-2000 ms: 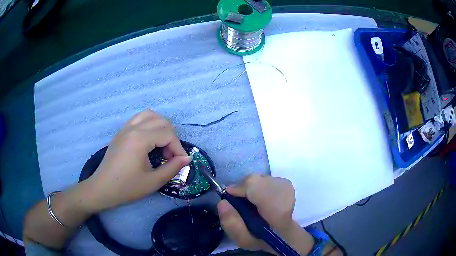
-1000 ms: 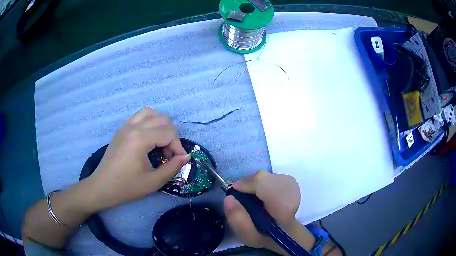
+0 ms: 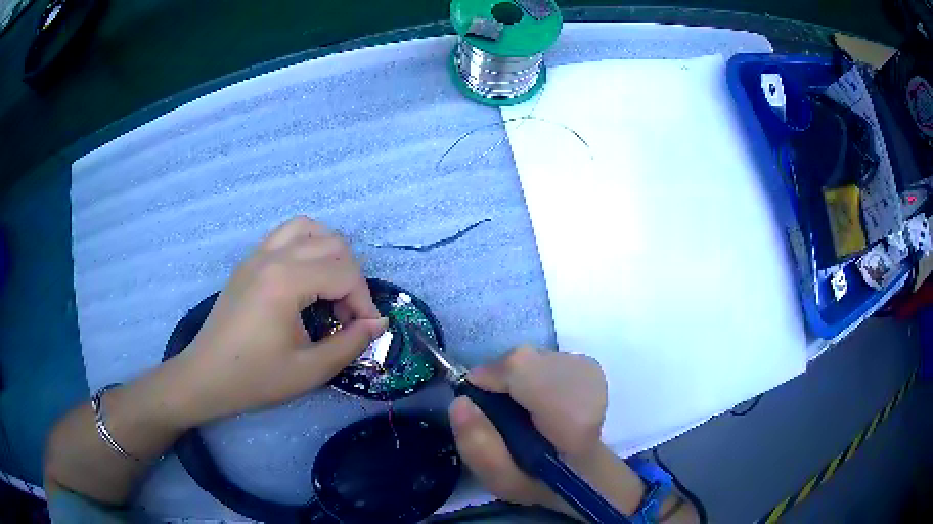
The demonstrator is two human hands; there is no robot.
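My right hand (image 3: 537, 415) grips the dark soldering iron (image 3: 517, 435); its thin metal tip is at the green circuit board (image 3: 414, 365) inside the open round earcup. My left hand (image 3: 292, 307) has thumb and forefinger pinched at the board's upper left; what they pinch is too small to tell. A silver-white rectangle (image 3: 382, 349) lies beside the board. The closed dark earcup (image 3: 384, 476) lies nearer me, with a thin reddish wire between the cups. The black headband (image 3: 220, 473) curves at the left, partly hidden by my left hand and forearm.
The work lies on a pale ribbed foam sheet (image 3: 205, 194), with a white paper sheet (image 3: 655, 225) to its right. A green solder spool (image 3: 501, 56) stands at the back, its strand curling forward. A dark scrap (image 3: 440, 244) lies mid-foam. A blue tray (image 3: 762, 154) with cables is at right.
The iron's tip moved slightly down and right, then slightly back up and left over the board. The left hand has barely moved. A dark object at the top left edge has shifted left.
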